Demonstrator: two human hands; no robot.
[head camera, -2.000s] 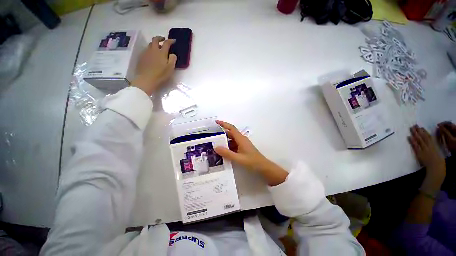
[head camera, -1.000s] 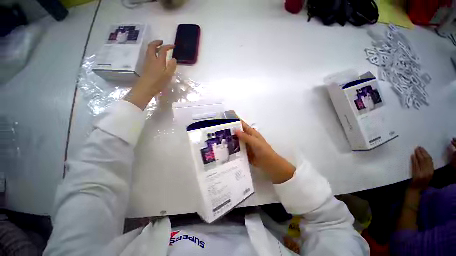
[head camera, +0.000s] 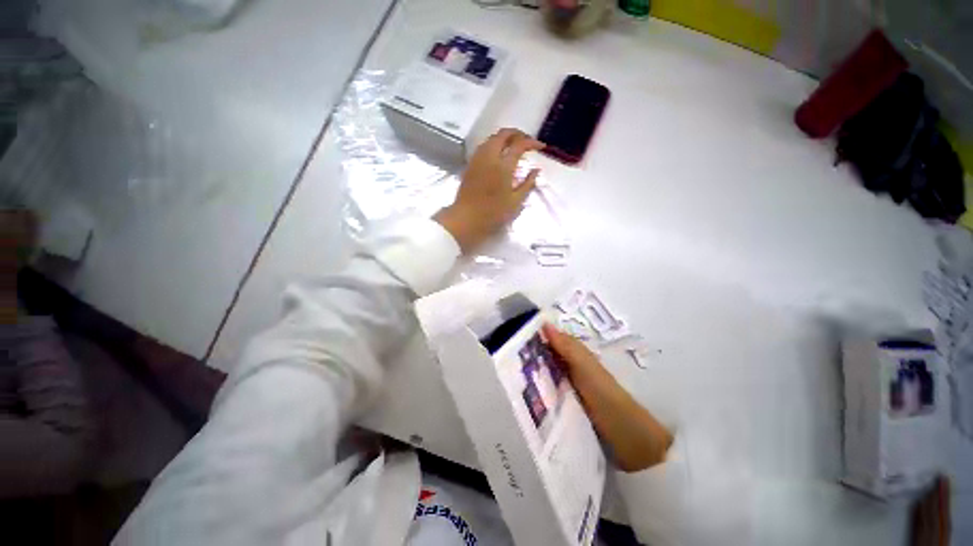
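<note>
A white product box with a dark purple-blue picture is tilted near the table's front edge, its top flap raised. My right hand holds its right side near the top; some fingers are hidden. My left hand is on or just above the table beside the phone, fingers apart, with no held thing visible. Small white plastic hangers lie just behind my right hand, and one more hanger lies nearer my left hand.
A second box stands at the back left, by crumpled clear film. A black phone lies right of it. Another box is at right, beside a person's hand. A dark bag and red item are behind.
The camera view has turned left, shifting the table things rightward. The held box has tilted further and shows its side face. My left hand has moved nearer, below the phone.
</note>
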